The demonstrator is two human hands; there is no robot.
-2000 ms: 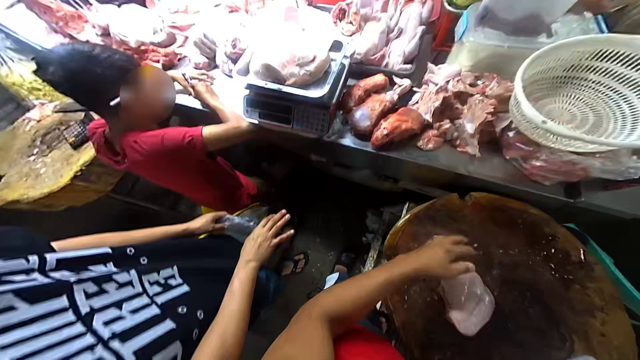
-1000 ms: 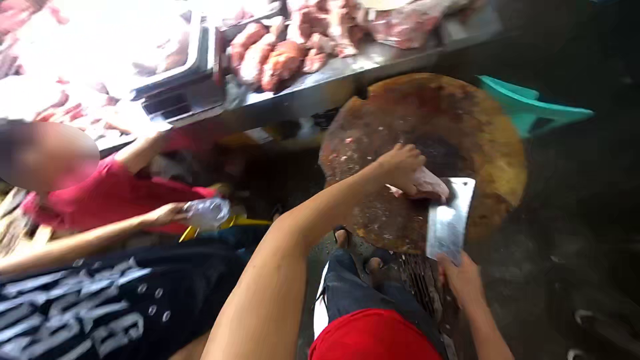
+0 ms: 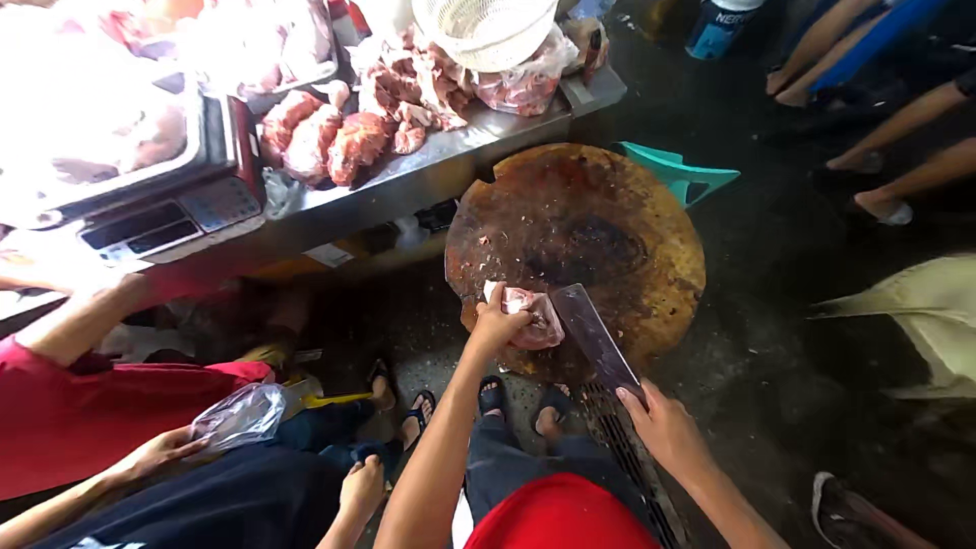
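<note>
My left hand [image 3: 499,319] grips a piece of raw pinkish meat [image 3: 540,324] at the near left part of a round wooden chopping block [image 3: 579,221]. A cleaver [image 3: 596,335] is in my right hand [image 3: 659,419], held at the near end by its handle. Its blade slants up and left over the block, its far end close to the right side of the meat. Whether blade and meat touch, I cannot tell. Small scraps lie on the block's surface.
A metal counter [image 3: 488,133] beyond the block bears raw meat pieces [image 3: 358,145], a white plastic basket [image 3: 492,30] and a scale [image 3: 171,217]. A turquoise plastic stool [image 3: 682,171] stands behind the block. Two people are at left, one holding a clear plastic bag [image 3: 242,415].
Two seconds ago my left hand was on the meat and no cleaver showed; one second ago my right hand held it beside the meat. The view has shifted.
</note>
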